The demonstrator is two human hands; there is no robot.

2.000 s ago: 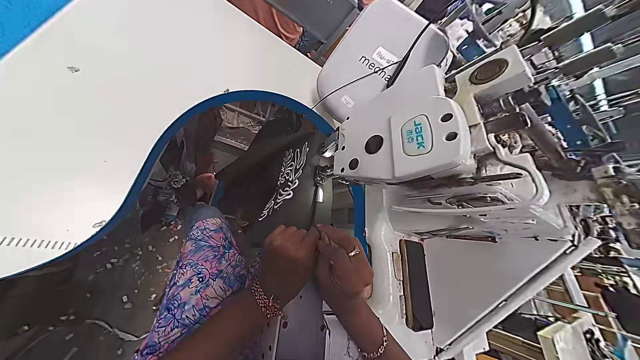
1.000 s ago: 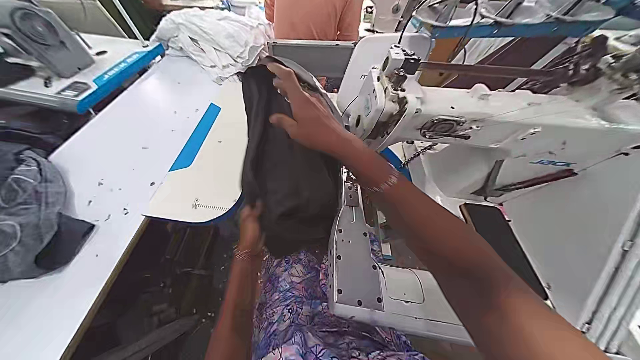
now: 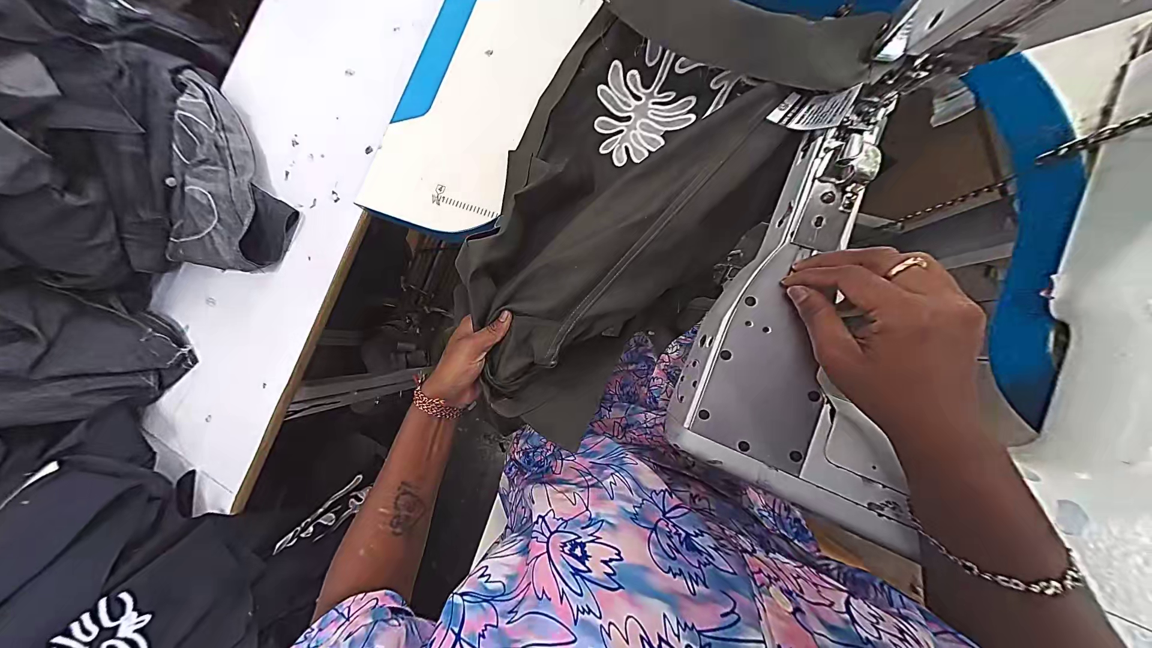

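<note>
My left hand (image 3: 470, 360) grips the lower left edge of a dark garment (image 3: 621, 243) with white embroidery, thumb on top. The cloth hangs over the gap beside the sewing machine's metal arm (image 3: 765, 360), its upper right end by the presser foot area (image 3: 859, 157). A white label (image 3: 814, 110) bearing writing lies on the garment close to that foot. Over the metal arm is my right hand (image 3: 886, 328), thumb and forefinger tips together; whether something small is pinched between them cannot be told.
Dark garments (image 3: 99, 180) are heaped on the white table (image 3: 297, 117) at the left, and more dark cloth (image 3: 135, 549) with white embroidery lies below. A blue-edged table cutout (image 3: 1035, 225) curves round the machine at the right. A chain (image 3: 954, 200) hangs there.
My right hand has come from the top of the garment to above the machine's metal arm. The white embroidery and label now show. The view has shifted strongly.
</note>
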